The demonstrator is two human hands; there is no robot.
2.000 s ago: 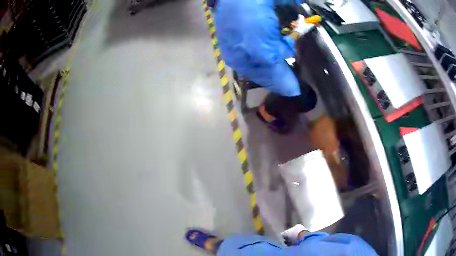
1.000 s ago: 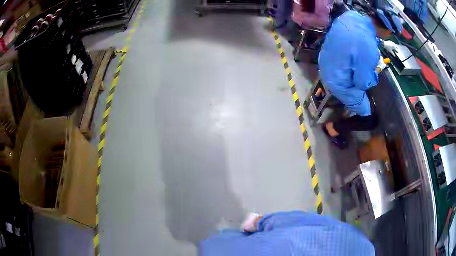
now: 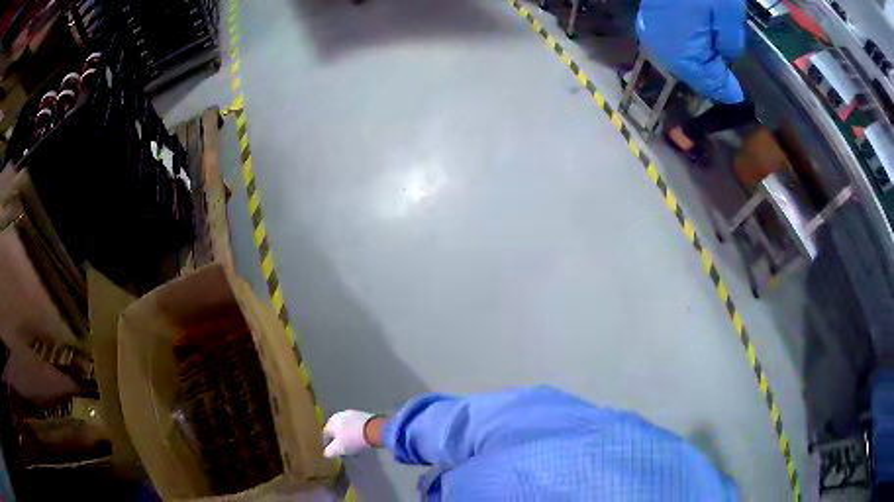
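My left hand [image 3: 348,433], in a white glove, is at the bottom, left of my blue sleeve. It is beside the right edge of an open brown carton [image 3: 147,392]. The fingers are small and blurred; I cannot tell whether they touch the carton or are closed. Brown cardboard dividers [image 3: 225,407] form narrow cells inside the carton. What the cells hold is too dark to tell. My right hand is not in view.
Stacked black crates [image 3: 108,186] stand on a wooden pallet [image 3: 208,181] at the left. Yellow-black tape [image 3: 691,230] edges the grey floor. A seated person in blue [image 3: 691,44] is at the upper right, near a metal stool [image 3: 789,211] and the green line [image 3: 784,39].
The view has turned and moved towards the left side of the aisle. The carton is nearer, and the line and stool have shifted to the upper right. My left hand has moved left to the carton.
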